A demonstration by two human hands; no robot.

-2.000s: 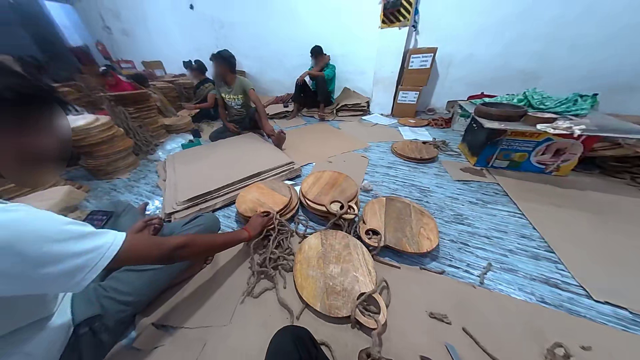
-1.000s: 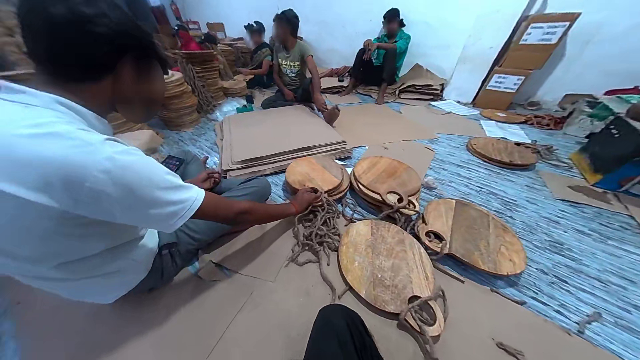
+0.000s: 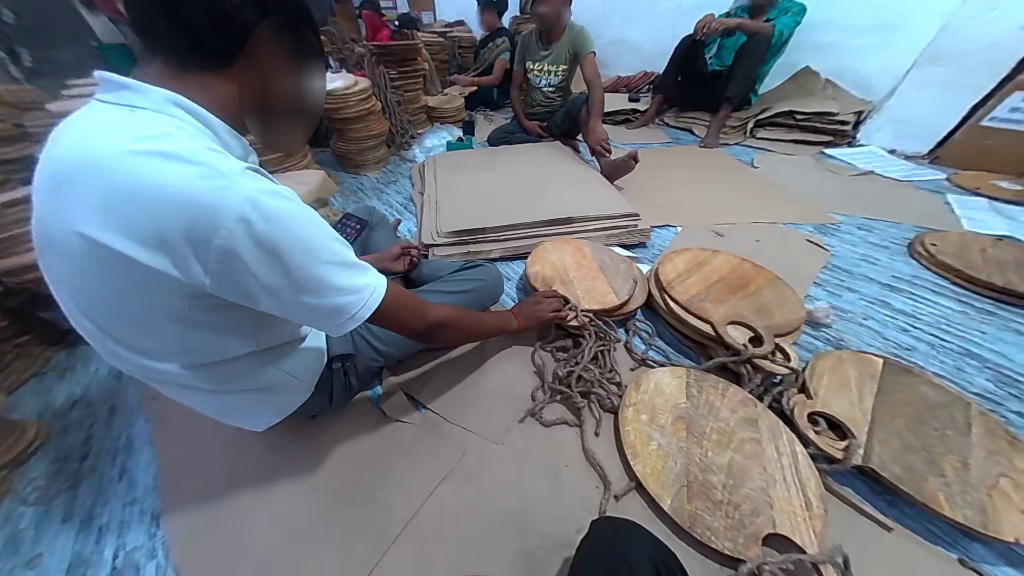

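Neither of my hands is in view; a dark-clothed knee (image 3: 628, 550) shows at the bottom edge. Just right of it lies an oval wooden board (image 3: 720, 464) with a handle hole and rope at its lower end. Behind it, round wooden boards with handle holes form a small stack (image 3: 732, 292), and another board (image 3: 936, 440) lies at the right. A smaller stack of boards (image 3: 584, 276) lies farther left. In front of that stack is a tangle of brown rope (image 3: 580, 364), touched by the hand (image 3: 540, 310) of a co-worker in a white shirt.
The co-worker (image 3: 200, 240) sits cross-legged at my left on cardboard (image 3: 336, 480). A pile of flat cardboard sheets (image 3: 520, 192) lies ahead. Tall stacks of round boards (image 3: 356, 124) stand at the back left. Other people sit near the wall. More boards (image 3: 976, 260) lie at the far right.
The view has swung left, so the co-worker in white now fills more of the left side. The co-worker's hand stays at the rope tangle.
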